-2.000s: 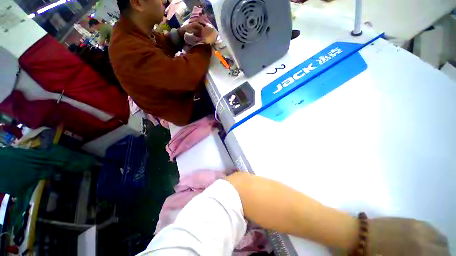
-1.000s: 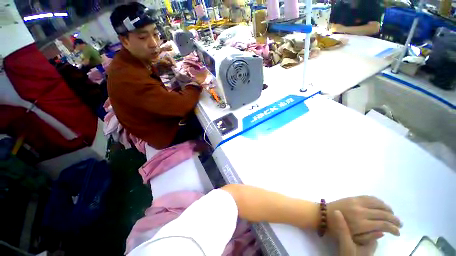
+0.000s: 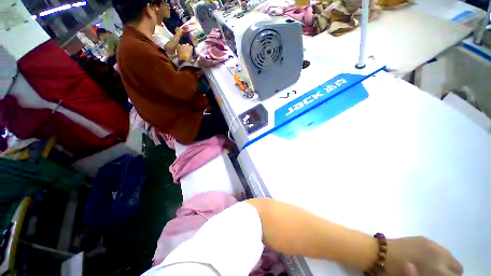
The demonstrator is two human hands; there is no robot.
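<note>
My left hand (image 3: pixel 422 257) is low at the right on the white table (image 3: pixel 355 172), with a dark bead bracelet at the wrist and a white sleeve further up the arm. The hand is blurred and its fingers are partly cut off by the bottom edge, so I cannot tell if it holds anything. My right hand cannot be made out; a small pale patch beside my left hand is unclear. Pink cloth (image 3: pixel 196 218) lies left of my forearm, below the table edge.
A person in a brown jacket (image 3: pixel 159 81) sits ahead at the left, handling pink cloth. A grey-white machine head (image 3: pixel 272 56) stands beyond the blue JACK label. More pink cloth (image 3: pixel 198 157) lies on a white surface. Red cloth (image 3: pixel 70 91) is at the far left.
The view swung up, then back down. My left hand has shifted right and down since one second ago, when my other hand's fingers showed against it. The brown-jacketed person has turned away.
</note>
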